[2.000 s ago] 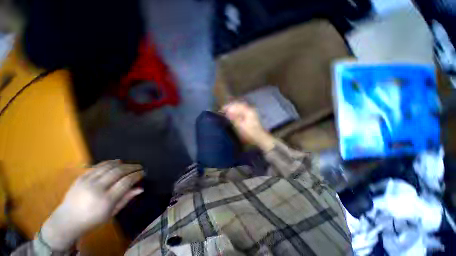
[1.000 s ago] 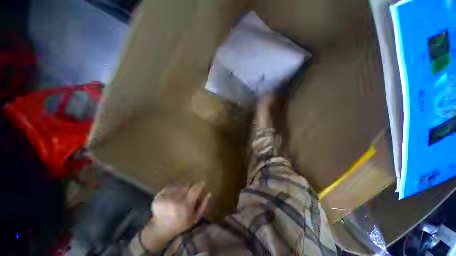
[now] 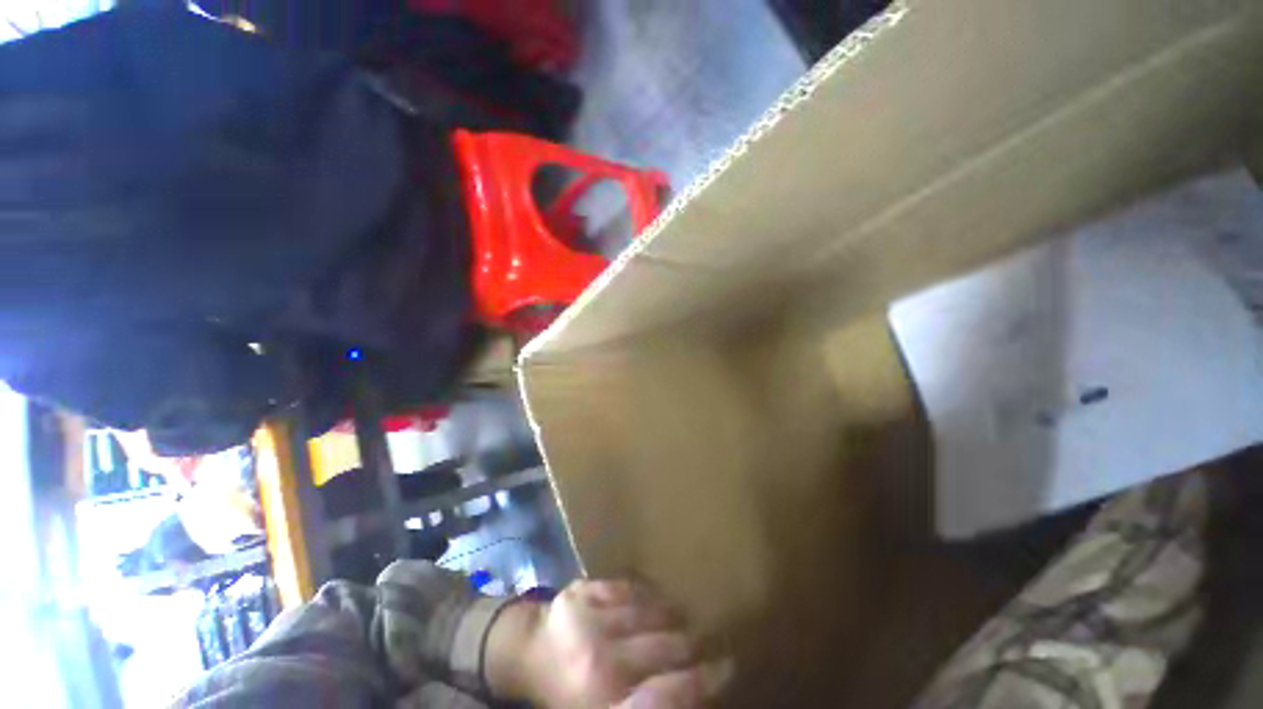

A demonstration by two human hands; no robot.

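Note:
A large open cardboard box (image 3: 720, 471) fills the middle and right. A white sheet or flat white piece (image 3: 1067, 374) with small dark marks lies inside it at the right. My left hand (image 3: 616, 651) is at the bottom centre, by the box's near left rim, with its fingers curled. Blur hides whether it grips the cardboard. My right sleeve, in plaid, reaches into the box at the lower right. My right hand is hidden, below or behind the white sheet.
A red plastic stool (image 3: 526, 236) stands beyond the box's left wall. A person in dark clothing (image 3: 208, 208) is at the upper left. An orange-yellow upright (image 3: 284, 506) and blurred shelves or racks (image 3: 478, 492) show at the lower left.
The view has turned and closed in on the box. The white sheet now shows larger at the right. My left hand is at the box's rim, and the blue printed piece has left the view.

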